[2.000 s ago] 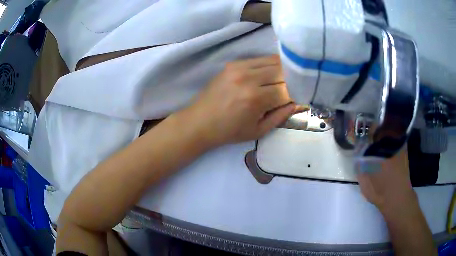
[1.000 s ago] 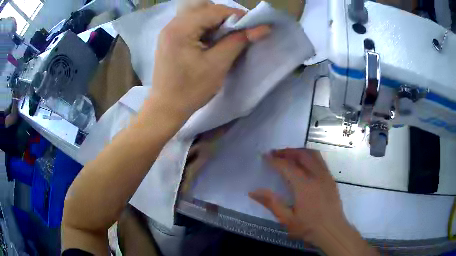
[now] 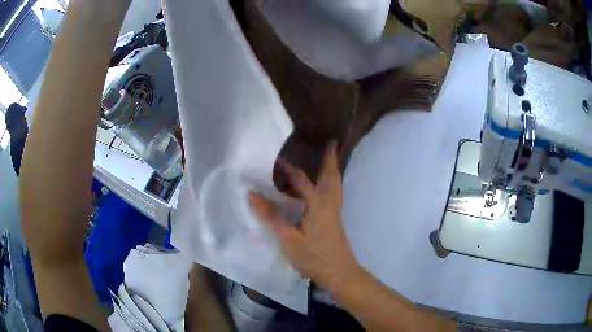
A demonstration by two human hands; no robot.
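My right hand (image 3: 315, 224) is slightly blurred, with its fingers spread over the white side of a fabric panel (image 3: 224, 130) and the brown fabric beside it. The white panel hangs from the top of the view down past the table's front edge. Brown fabric (image 3: 311, 91) lies to its right. My left forearm runs up the left side and out of the top; the left hand is out of the picture. The sewing machine head (image 3: 519, 130) stands at the right, with no fabric seen under its presser foot (image 3: 491, 200).
Stacked white pieces (image 3: 152, 285) are low left. A grey machine part with a round vent (image 3: 139, 91) stands behind the forearm at upper left. A blue bin (image 3: 123, 240) is below it. A black flat rectangle (image 3: 567, 230) lies on the machine bed.
The view has shifted left. My left hand has gone up out of the picture. My right hand has moved from the table onto the fabric. More brown fabric shows.
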